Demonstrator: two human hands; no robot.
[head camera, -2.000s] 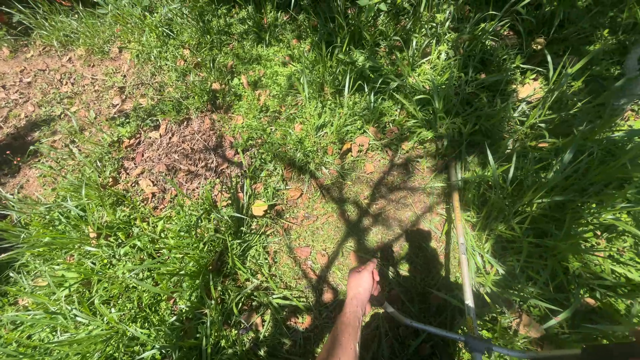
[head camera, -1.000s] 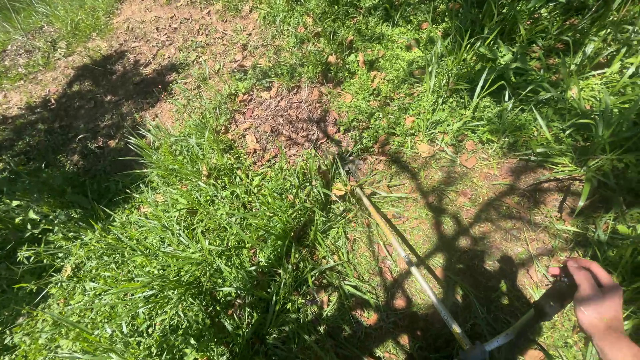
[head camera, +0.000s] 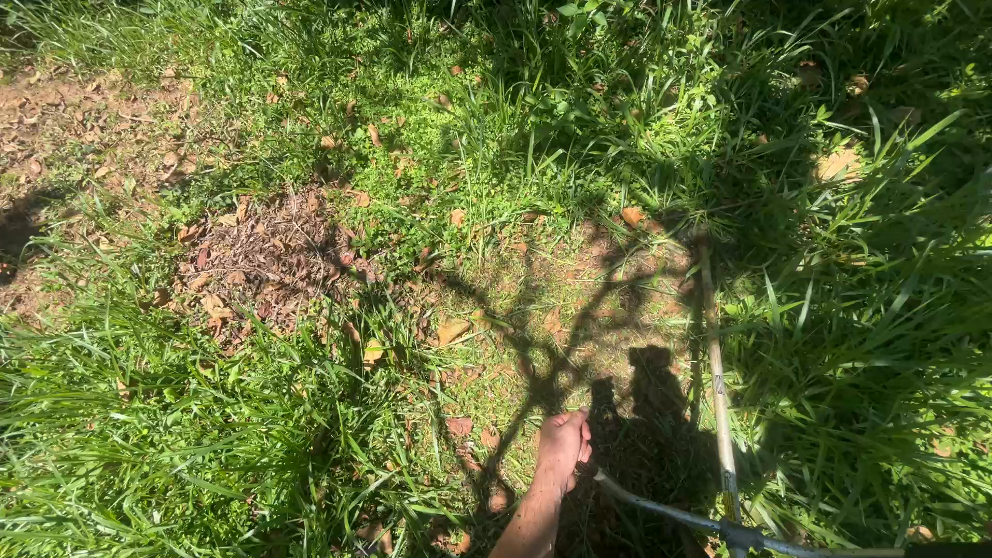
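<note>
My left hand (head camera: 564, 446) is closed around the dark grip at the left end of a curved metal handlebar (head camera: 655, 508), low in the head view. The bar joins a long, straight, pale pole (head camera: 719, 395) of what looks like a brush cutter or string trimmer. From the bottom edge, this shaft runs up to the grass right of centre, where its far end is hidden among blades and shadow. Part of a dark grip (head camera: 945, 549) shows at the bottom right corner. My right hand is out of view.
Tall grass (head camera: 845, 372) stands right of the shaft, and more grass (head camera: 194, 434) fills the lower left. A heap of dry leaves and clippings (head camera: 271, 260) lies left of centre. Bare soil (head camera: 62, 116) shows at upper left. Shadows cross the short grass.
The shaft has swung from left to right since one second ago. My left hand has come into view; my right hand, on the other grip then, has left it. The view has shifted strongly.
</note>
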